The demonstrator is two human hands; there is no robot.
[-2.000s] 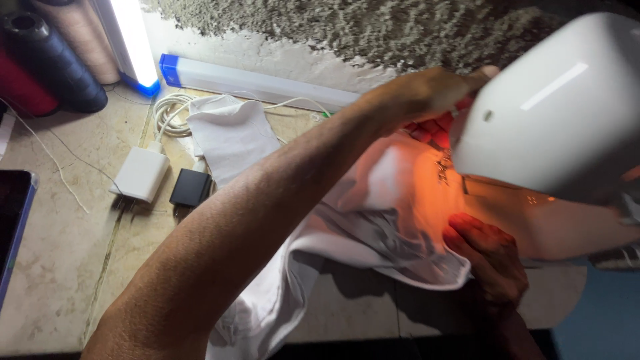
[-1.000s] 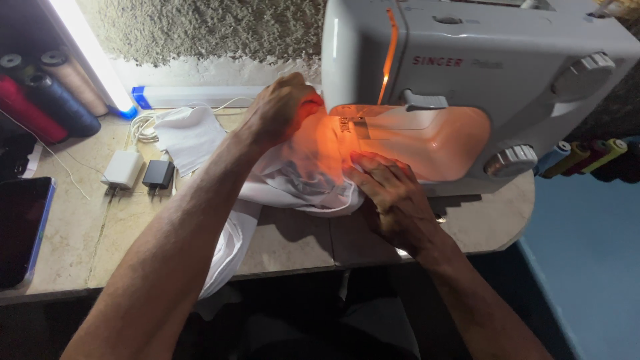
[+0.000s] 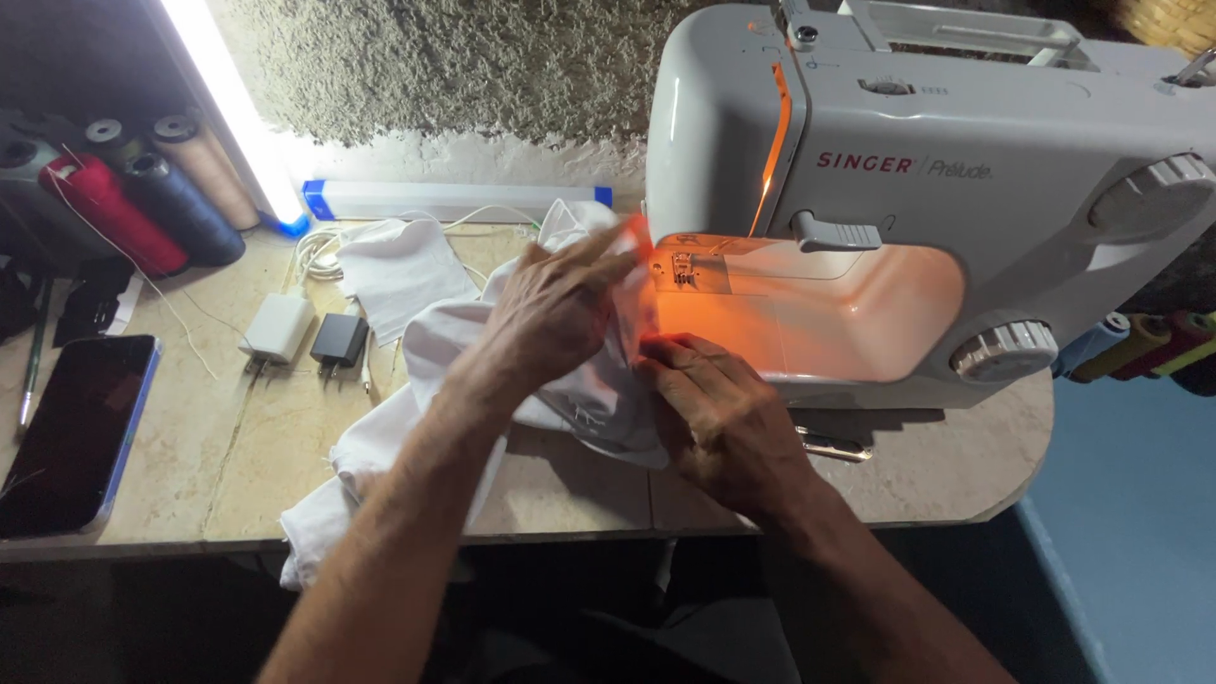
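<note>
A white Singer sewing machine point(image 3: 741, 142) stands at the right, its lamp casting orange light on the bed and the presser foot point(image 3: 682, 269). White fabric point(image 3: 446, 332) lies bunched left of the machine and hangs over the table's front edge. My left hand point(image 3: 560, 304) rests over the fabric, fingers stretched toward the left end of the machine bed. My right hand point(image 3: 717, 408) grips the fabric's right edge with bent fingers, just in front of the bed. The fabric is beside the presser foot, not under it.
Left of the fabric are a white charger point(image 3: 278, 328), a black charger point(image 3: 339, 340), a white cloth piece point(image 3: 394, 271) and a phone point(image 3: 81, 432). Thread spools point(image 3: 119, 214) stand at the back left. A metal tool point(image 3: 834, 445) lies before the machine. A lamp tube point(image 3: 456, 201) lies along the wall.
The fabric and both hands have moved left off the machine bed, baring the presser foot. The view has shifted considerably since the earliest frame.
</note>
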